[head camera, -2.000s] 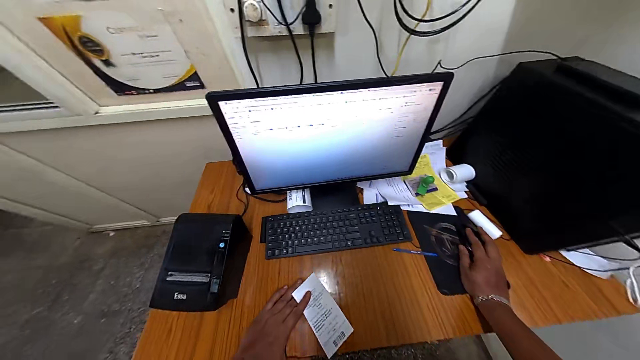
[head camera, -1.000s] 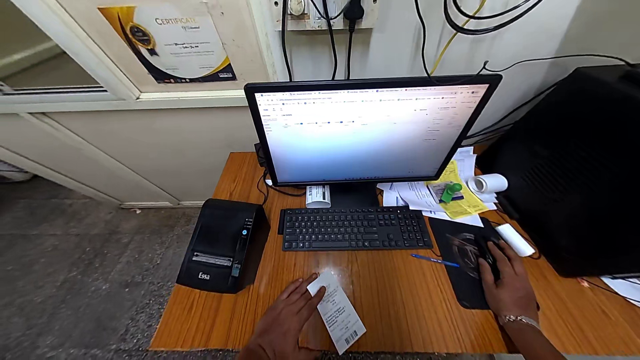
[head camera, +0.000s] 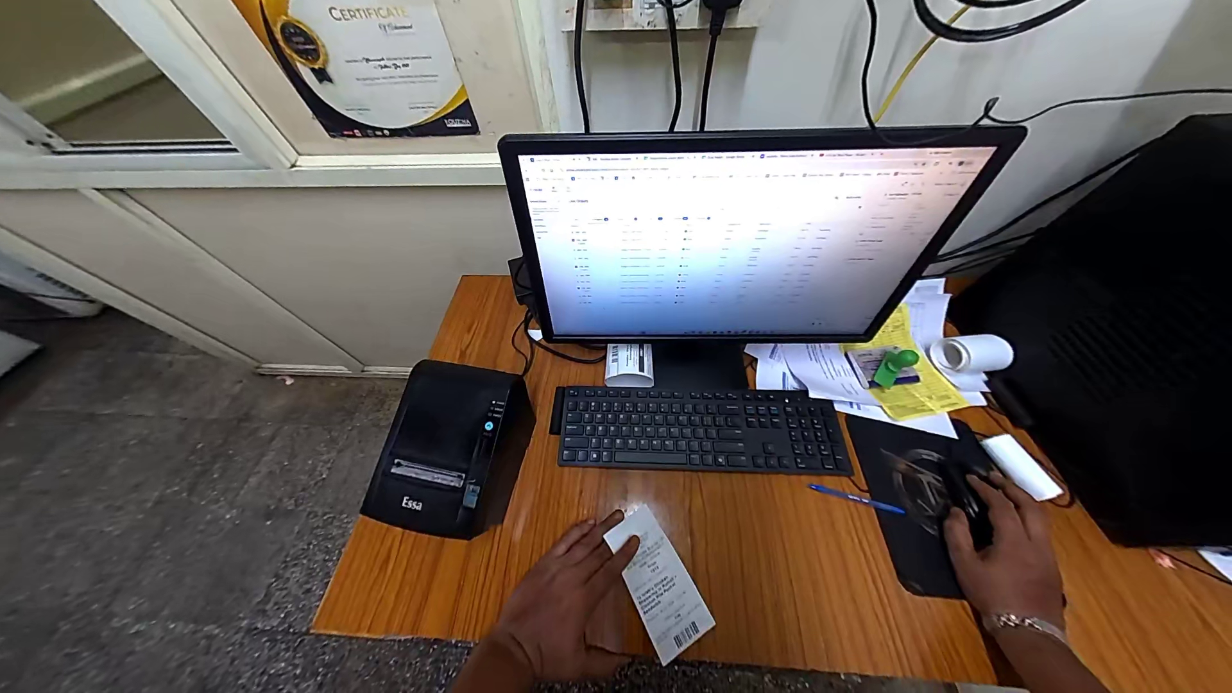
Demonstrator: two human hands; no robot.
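My left hand [head camera: 568, 602] lies on the wooden desk with its fingers spread, the fingertips resting on the top left edge of a printed paper receipt [head camera: 664, 587]. On the black mouse pad [head camera: 895, 539], my right hand [head camera: 1011, 549] is curled over a black computer mouse [head camera: 965, 500]. The black keyboard [head camera: 703, 430] sits between and beyond both hands, below a lit monitor [head camera: 751, 241] that shows a page with a list. Left of the keyboard stands a black receipt printer [head camera: 448, 448]. A blue pen [head camera: 857, 499] touches the pad's left edge.
Papers, a yellow sheet [head camera: 910, 399] and a green-handled stamp [head camera: 895, 368] lie behind the pad, beside a white bottle [head camera: 974, 353]. A white box-like object [head camera: 1022, 467] is right of the mouse. A large black casing [head camera: 1116, 327] fills the right side. Cables hang on the wall.
The monitor's page now shows a longer list of rows than before. Both hands stay on the receipt and the mouse. The view has shifted somewhat.
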